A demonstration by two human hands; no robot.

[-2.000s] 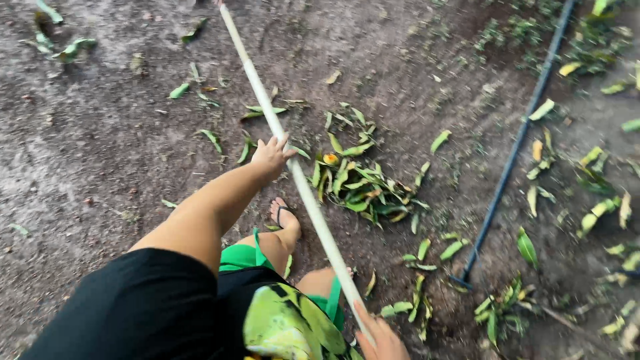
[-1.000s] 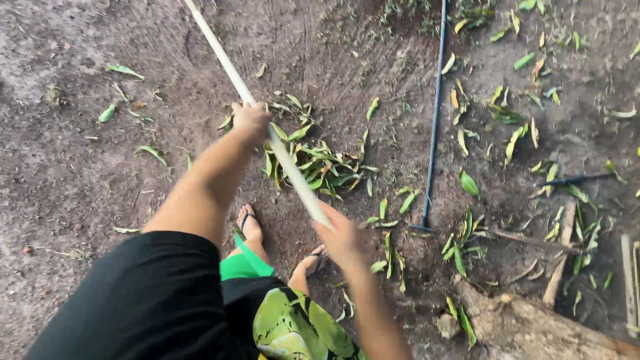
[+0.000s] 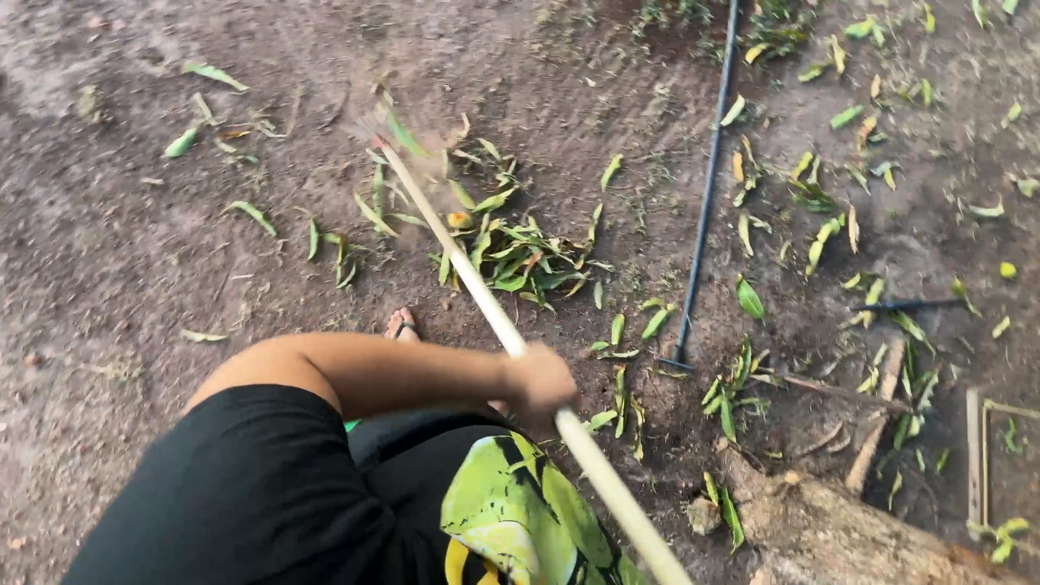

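My left hand [image 3: 543,382] is closed around a pale wooden pole [image 3: 479,288] that runs from the bottom edge up and to the left. At the pole's far end is a blurred rake-like head [image 3: 378,136] with a reddish joint, among leaves on the bare soil. A pile of fallen green and yellowing leaves [image 3: 532,260] lies just right of the pole, with a small orange-yellow fruit [image 3: 460,220] at its left edge. My right hand is out of view.
A dark thin pipe [image 3: 707,195] lies along the ground right of the pile. Farther right are a log [image 3: 861,528], sticks [image 3: 881,414], a dark rod [image 3: 910,305], a wooden frame [image 3: 975,463] and scattered leaves. My sandalled foot [image 3: 402,324] stands left of the pole.
My left hand has come down and toward my body, and the pole's far end has drawn back to the leaves. My right hand, on the pole in both earlier frames, has left the view.
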